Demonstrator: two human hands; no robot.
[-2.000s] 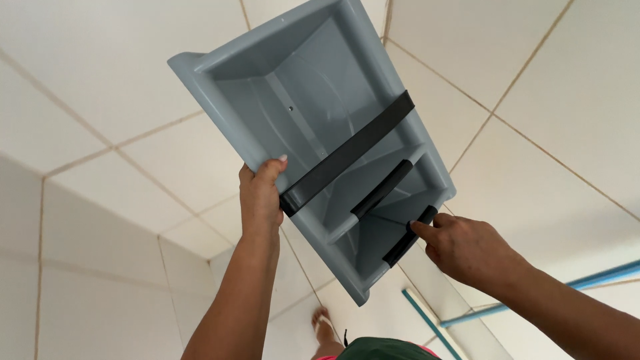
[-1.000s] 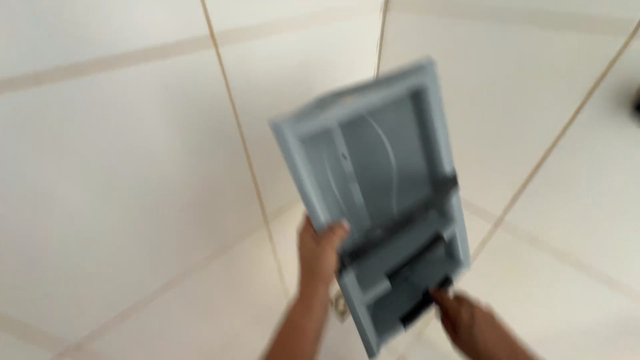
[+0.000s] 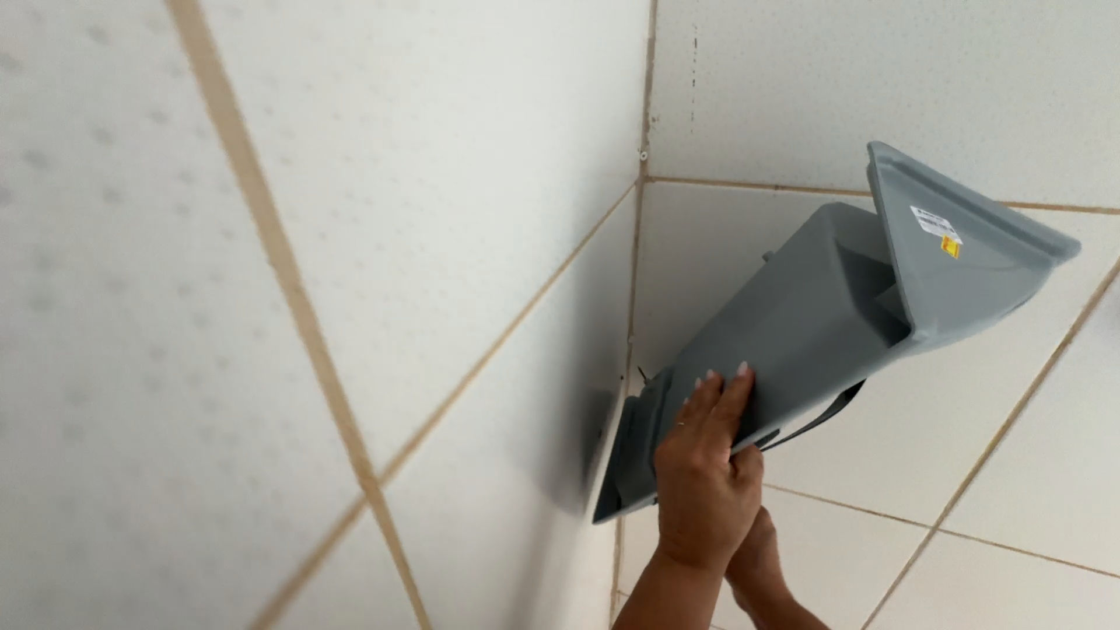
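Observation:
A grey plastic tray [image 3: 779, 324] with moulded compartments is tilted on its side, its outer face toward me. Its flared end, bearing a white label and a yellow sticker, points up to the right; the other end is close to the tiled wall. My left hand [image 3: 709, 464] grips the tray's lower edge, fingers spread over the outer face and thumb at the edge. Behind it is my right hand [image 3: 757, 556], lower down, its fingers hidden. A black strap [image 3: 818, 420] bows out below the tray. The black handles are out of sight.
White wall tiles [image 3: 490, 219] with tan grout stand close on the left. They meet more white tiles [image 3: 989, 437] along a corner seam. A small white fitting [image 3: 643, 156] sits on this seam.
The tray has been turned over: its open inside faced me before, and now its outer face does. Both hands moved with it, and the right is now behind the left. The view has moved closer to the wall.

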